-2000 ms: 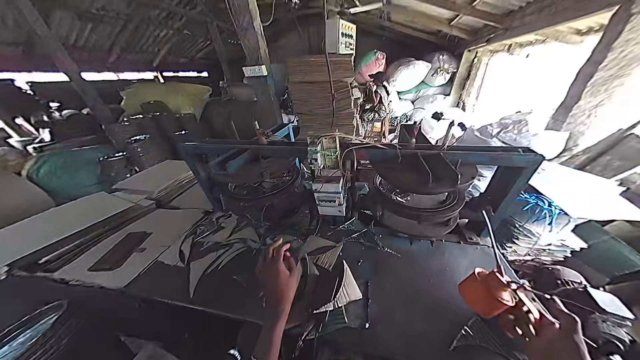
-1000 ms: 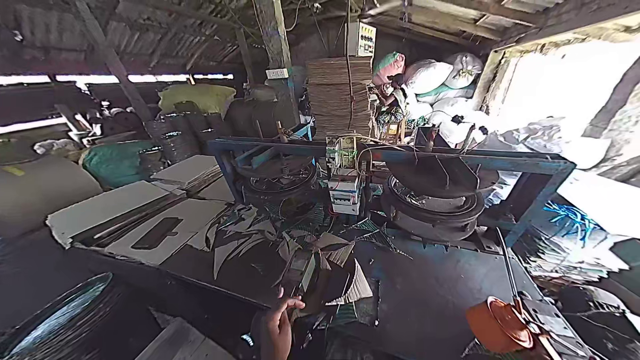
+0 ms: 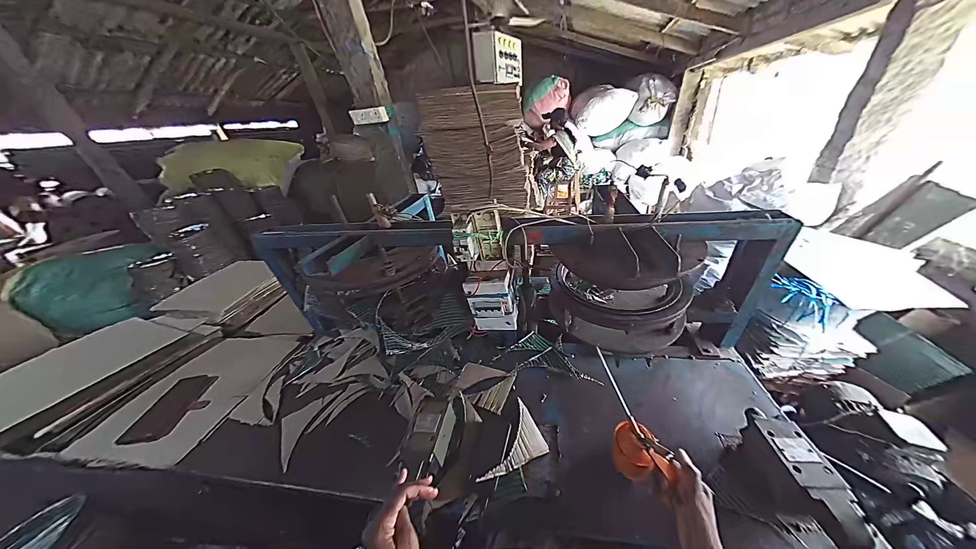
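My right hand (image 3: 690, 496) is at an orange cup (image 3: 633, 451) low on the right of the dark metal table (image 3: 579, 427); its fingers are around the cup's near side. A thin metal rod (image 3: 616, 385) slants up from the cup toward the round metal mould (image 3: 621, 309). My left hand (image 3: 400, 511) is at the bottom edge with its fingers apart, close to a dark rectangular block (image 3: 428, 436) among cut sheet scraps (image 3: 522, 442). I see nothing held in it.
A blue metal frame (image 3: 762, 267) spans the table's back, with switch boxes (image 3: 490, 303) at its middle. Pale sheets (image 3: 229, 381) lie left. A tall stack of sheets (image 3: 469, 149) stands behind. A person (image 3: 563, 141) is farther back near filled sacks (image 3: 602, 109).
My right hand, out of view a second ago, is back at the orange cup. The cup and rod have changed position. The view has shifted slightly.
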